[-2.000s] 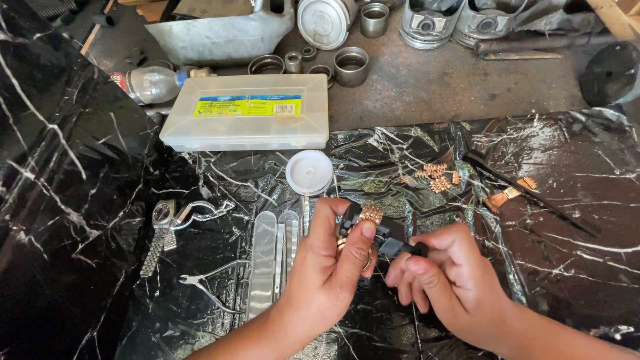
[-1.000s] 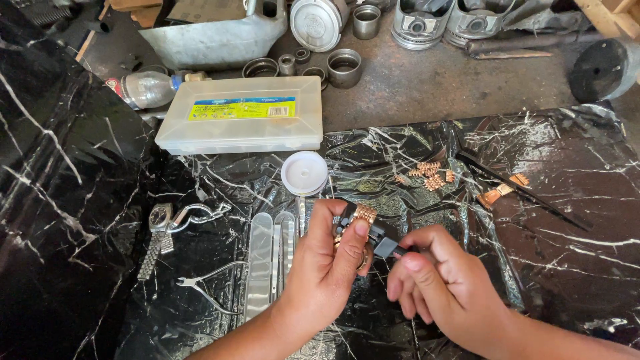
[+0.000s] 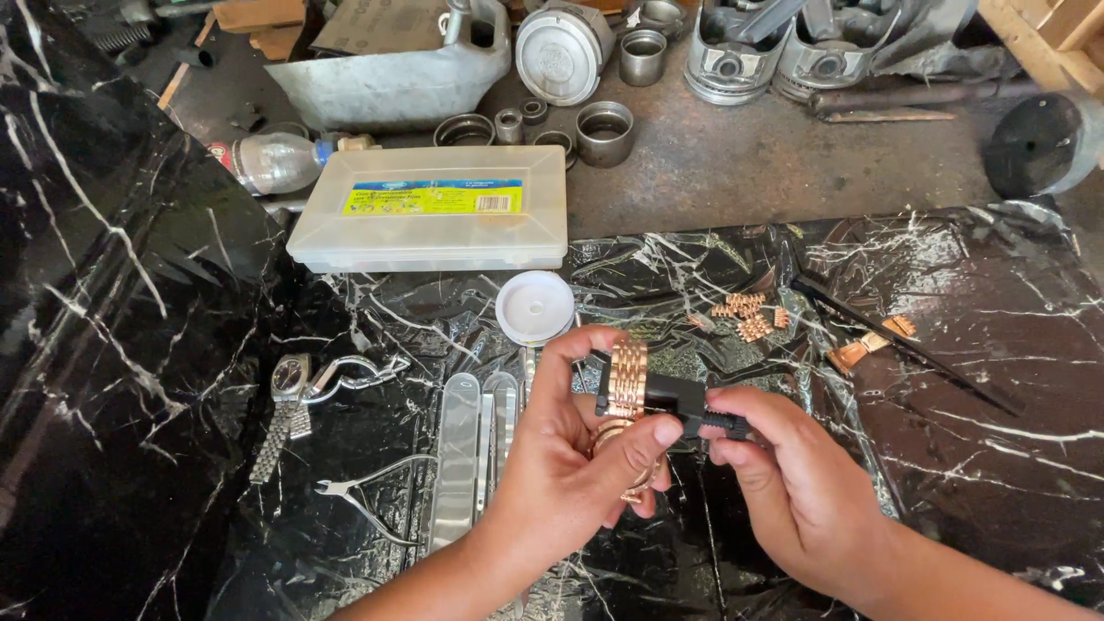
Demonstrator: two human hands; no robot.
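A gold-coloured metal watch band (image 3: 627,378) sits in a black watch link remover (image 3: 673,398) near the middle of the view. My left hand (image 3: 582,448) grips the tool and the band together, its thumb across the front; the rest of the gold watch is partly hidden among the fingers. At the tool's right end, my right hand (image 3: 789,474) pinches the black threaded screw knob (image 3: 723,423) between thumb and fingers. Loose gold band links (image 3: 750,317) lie beyond my hands to the right, near a gold clasp piece (image 3: 862,347) under a thin black rod (image 3: 906,345).
A silver watch (image 3: 291,378), nippers (image 3: 354,493), a clear tweezers sleeve (image 3: 460,457) and a white round cap (image 3: 535,308) lie left of my hands. Behind them are a plastic case (image 3: 431,233), a plastic bottle (image 3: 285,162), metal rings (image 3: 604,134) and engine pistons (image 3: 737,65).
The right hand's fingers have shifted around the screw knob, and more of its thread shows now. The left hand keeps its hold on the tool and band.
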